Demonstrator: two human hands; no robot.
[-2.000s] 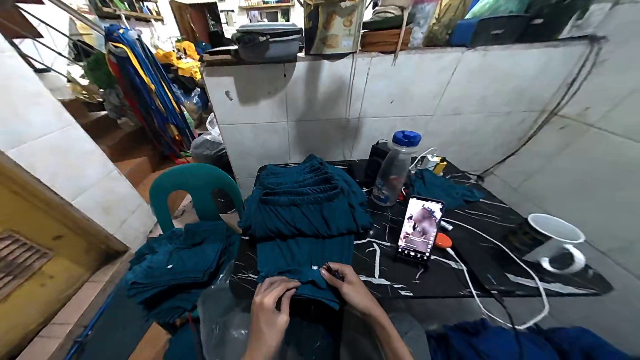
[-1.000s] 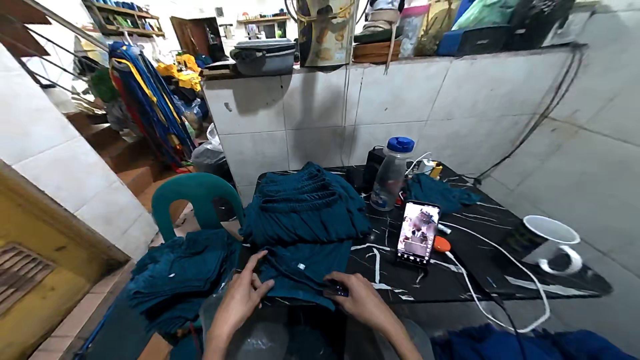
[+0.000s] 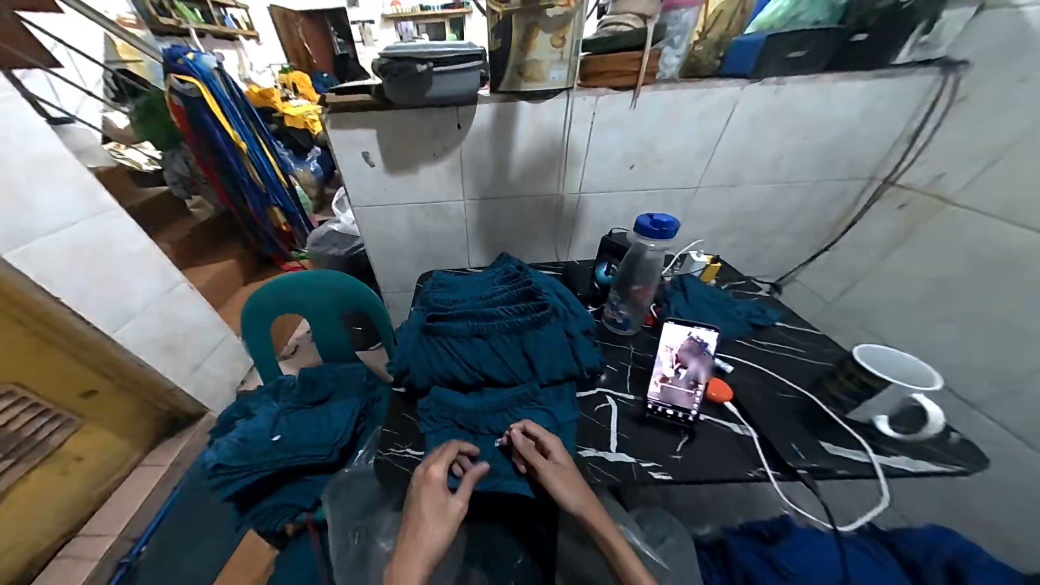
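A teal garment with a gathered elastic waistband [image 3: 479,410] lies at the front edge of the black marble-patterned table [image 3: 601,443]. Over its left part is my left hand [image 3: 443,487], fingers curved and thumb apart from them, holding nothing that I can see. My right hand [image 3: 548,467] pinches a small white tag [image 3: 499,443] on the cloth between thumb and finger. Just behind lies a heap of similar teal elastic-waist garments [image 3: 496,325]. More folded teal cloth [image 3: 292,439] is piled on a green plastic chair [image 3: 317,284] to the left.
Right of the heap stand a clear bottle with a blue lid [image 3: 638,276], a lit phone [image 3: 681,370] and a white-rimmed mug [image 3: 890,390]. A white cable [image 3: 772,487] loops over the front edge. A tiled half wall [image 3: 650,154] borders the back; blue cloth [image 3: 861,552] lies at lower right.
The garment in front now has its waistband spread out near the heap. Both hands have come closer together over it, and the right fingers have moved to the white tag.
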